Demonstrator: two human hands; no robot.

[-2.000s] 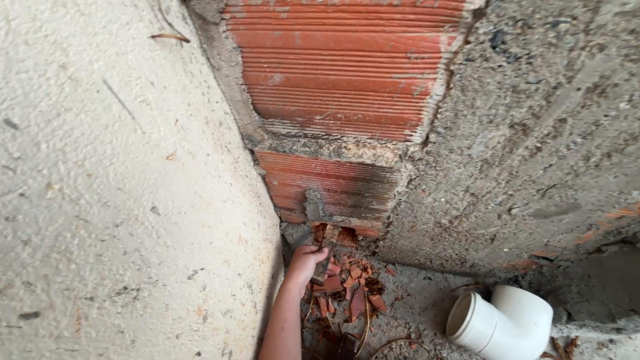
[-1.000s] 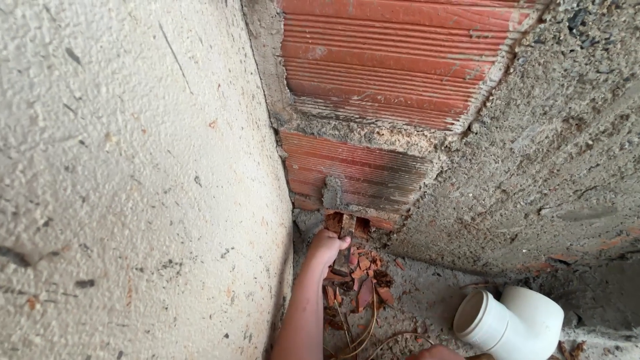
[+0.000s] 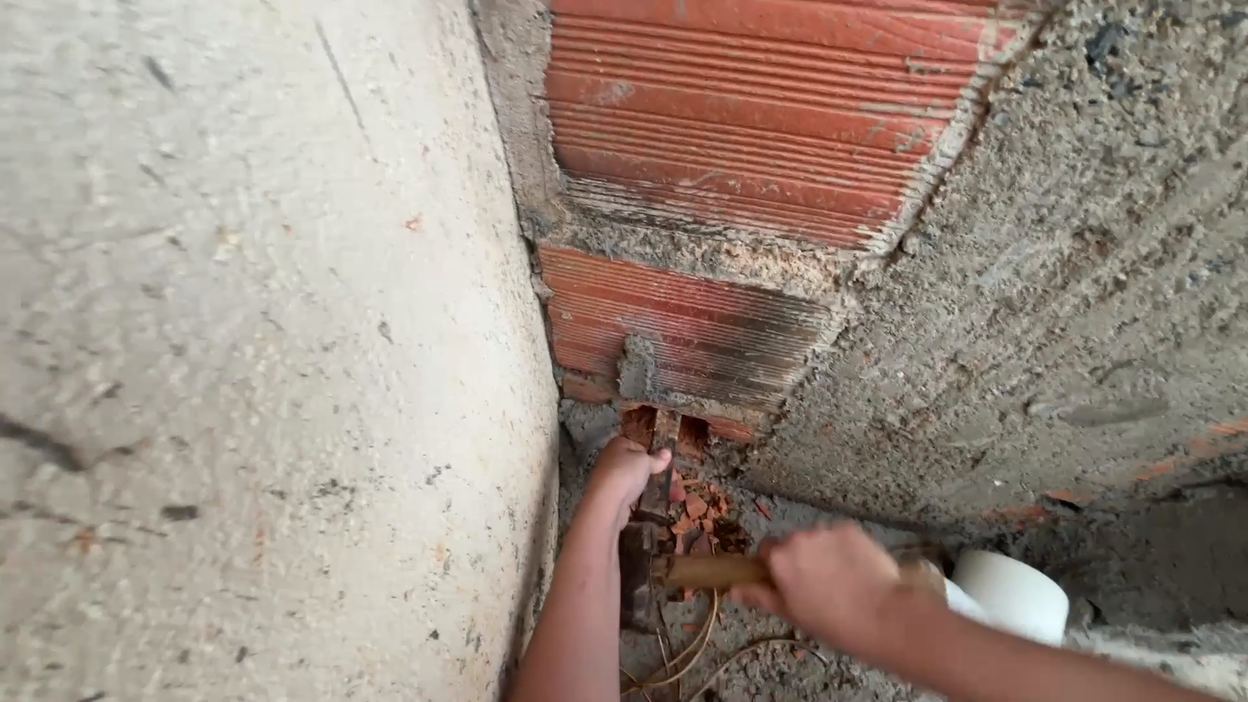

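My left hand point(image 3: 629, 473) grips a metal chisel point(image 3: 660, 487), whose far end is at the broken bottom edge of the lower red hollow clay brick point(image 3: 682, 327), between two dark holes. My right hand point(image 3: 829, 585) holds the wooden handle of a hammer point(image 3: 639, 575). The hammer's dark metal head is at the near end of the chisel, just below my left hand; whether they touch cannot be told. Broken red brick pieces point(image 3: 697, 507) lie on the floor beneath the holes.
A pale rough wall point(image 3: 292, 390) rises close on the left, and a grey cement wall point(image 3: 1024, 322) stands on the right. A white plastic pipe elbow point(image 3: 1014, 595) lies at the lower right, partly behind my right hand. Thin wires or cords point(image 3: 697, 658) lie on the floor.
My right hand has come in from the bottom edge with the hammer, whose head is now by the chisel's near end. My left hand stays on the chisel at the brick's base.
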